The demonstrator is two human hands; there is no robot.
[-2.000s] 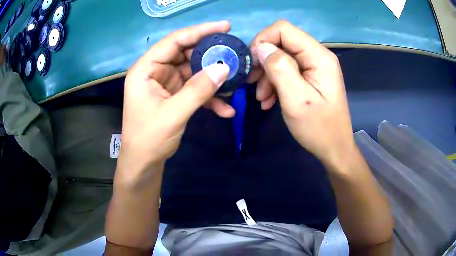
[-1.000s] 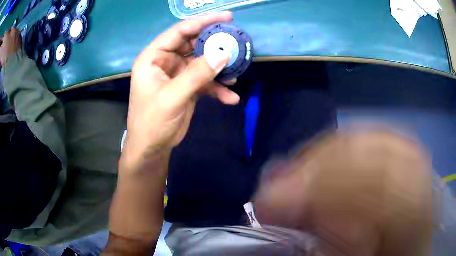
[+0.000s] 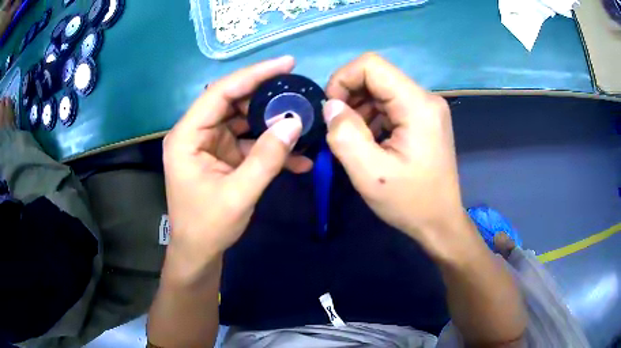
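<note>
My left hand (image 3: pixel 225 160) holds a round black disc (image 3: pixel 276 87) by its edge, with the thumb on its silver-grey centre beside the small dark hole. Tiny light dots show on the upper part of the black ring. My right hand (image 3: pixel 395 143) is at the disc's right edge, with thumb and forefinger close together. Whether a small piece is between those fingertips is hidden. A clear shallow tray (image 3: pixel 208 45) holds a heap of small pale pieces (image 3: pixel 238 19) on the green bench at the top.
Several black discs (image 3: pixel 84 77) lie on the bench (image 3: pixel 146 81) at the upper left. White paper (image 3: pixel 530 19) lies at the upper right, beside a tan board (image 3: pixel 599 58). A person's sleeve (image 3: pixel 41 153) is at the left. A blue object (image 3: pixel 491 225) is at the lower right, by the floor.
My right hand, blurred at the lower right a second ago, is back at the disc's right edge. The disc sits slightly lower in view, its light dots now towards the top. More of the tray shows.
</note>
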